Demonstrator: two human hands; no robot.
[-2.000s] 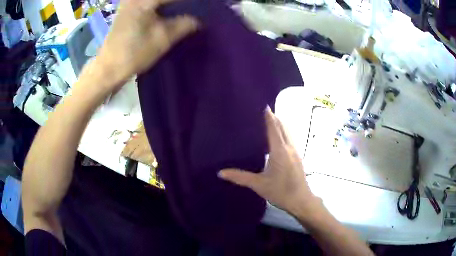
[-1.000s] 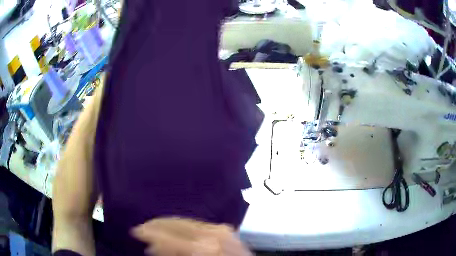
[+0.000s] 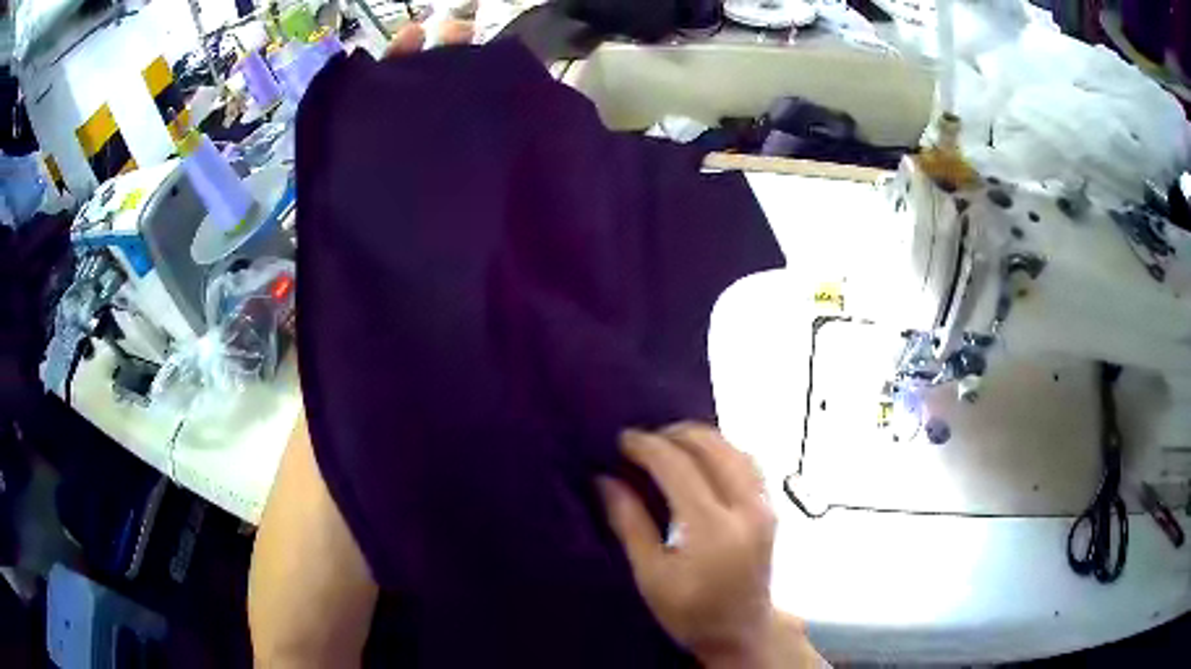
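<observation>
A large dark purple knit panel [image 3: 444, 288] hangs raised in front of me, left of the sewing machine head [image 3: 1045, 281]. My left hand [image 3: 431, 35] holds its top edge; only fingertips show above the cloth, and my left forearm comes out below it. My right hand [image 3: 699, 529] is at its lower right with the cloth bunched between thumb and fingers. More dark cloth [image 3: 731, 229] lies behind the panel on the white table. The presser foot [image 3: 921, 386] has no cloth under it.
Black-handled shears [image 3: 1101, 523] and a red-handled tool [image 3: 1160, 514] lie at the right. A second machine [image 3: 170, 229], a light purple thread cone [image 3: 216, 183] and a plastic bag [image 3: 216, 373] are at the left. White cloth [image 3: 1071, 105] is piled behind the machine. A light blue stool [image 3: 92, 621] stands lower left.
The panel has been lifted and turned, so its top edge now shows. My left hand has come into view at the top. My right hand has moved up and right from the bottom edge.
</observation>
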